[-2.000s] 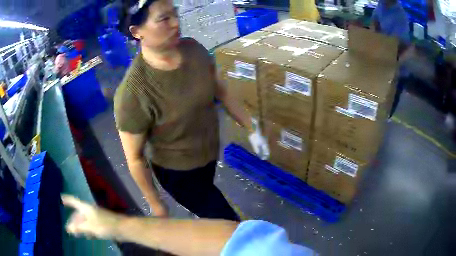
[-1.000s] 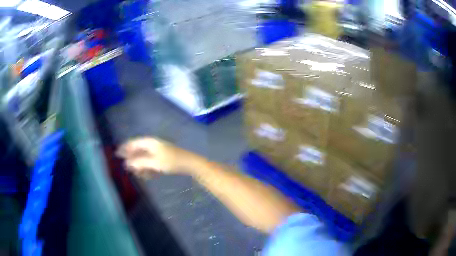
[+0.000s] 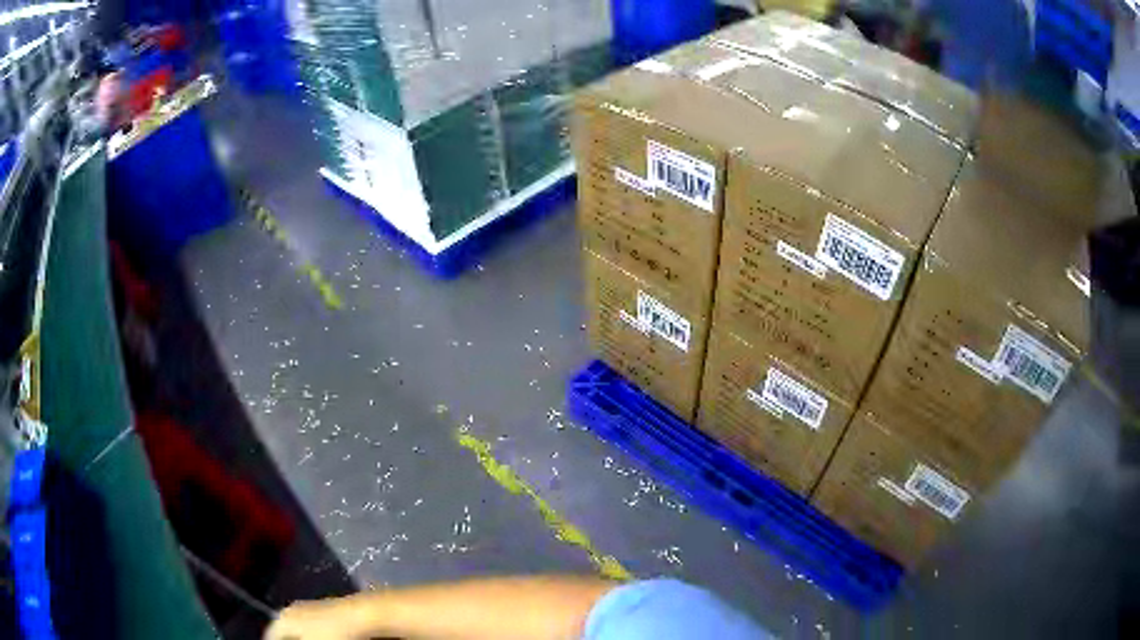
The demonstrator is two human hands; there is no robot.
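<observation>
My right forearm, with a light blue sleeve, reaches leftward along the bottom edge; the right hand itself is cut off below the picture. My left hand is out of view. Nearest on the left is the green bench point(image 3: 98, 375), with a row of blue-topped retail boxes point(image 3: 28, 538) at its lower left, partly cut off by the picture's edge. No hand is seen touching them.
Brown shipping cartons point(image 3: 800, 294) with white labels are stacked on a blue pallet point(image 3: 738, 488) at the right. A wrapped green-and-white stack point(image 3: 488, 144) stands behind. A blue bin point(image 3: 175, 181) is by the bench. A blurred person is at the upper right.
The view has turned and shifted. The person in the olive shirt has left the view. The blue-topped boxes lie further left, and my right arm is lower, its hand now out of the picture.
</observation>
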